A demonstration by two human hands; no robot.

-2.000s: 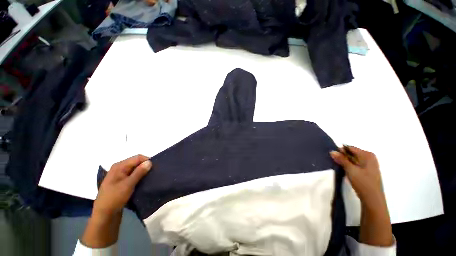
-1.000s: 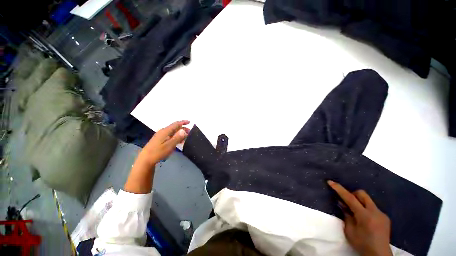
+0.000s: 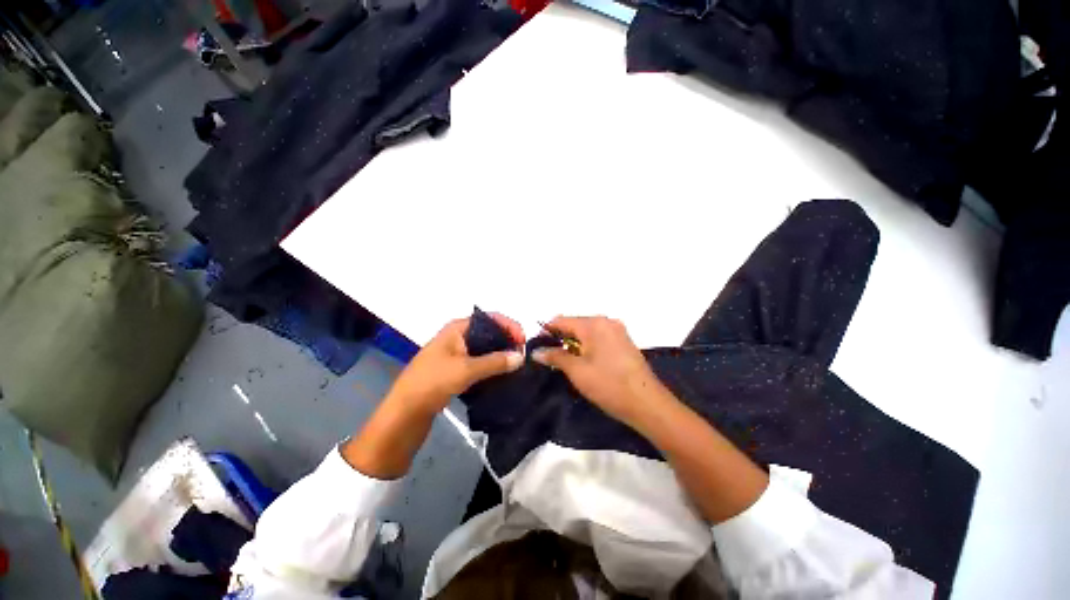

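Note:
The dark flecked garment [image 3: 868, 451] lies over the table's near edge, its sleeve [image 3: 798, 275] pointing to the back right and its off-white lining [image 3: 616, 486] toward me. My left hand [image 3: 464, 358] pinches a pointed dark corner of it. My right hand [image 3: 593, 363] pinches the small dark strap end [image 3: 542, 343] just beside my left fingertips. The thread snips [image 3: 571, 346], with a yellow part showing, are in my right hand; their blades are mostly hidden. The fingertips of both hands nearly touch.
White table [image 3: 563, 176]. More dark garments [image 3: 845, 82] lie at its far edge, and a thick pile [image 3: 317, 152] hangs at the left side. A large green-grey sack [image 3: 88, 293] stands on the grey floor. A white container [image 3: 164, 504] with dark scraps is at lower left.
My right hand has moved left from the middle of the garment to the strap end. My left hand has closed on the garment's corner. The view has shifted slightly.

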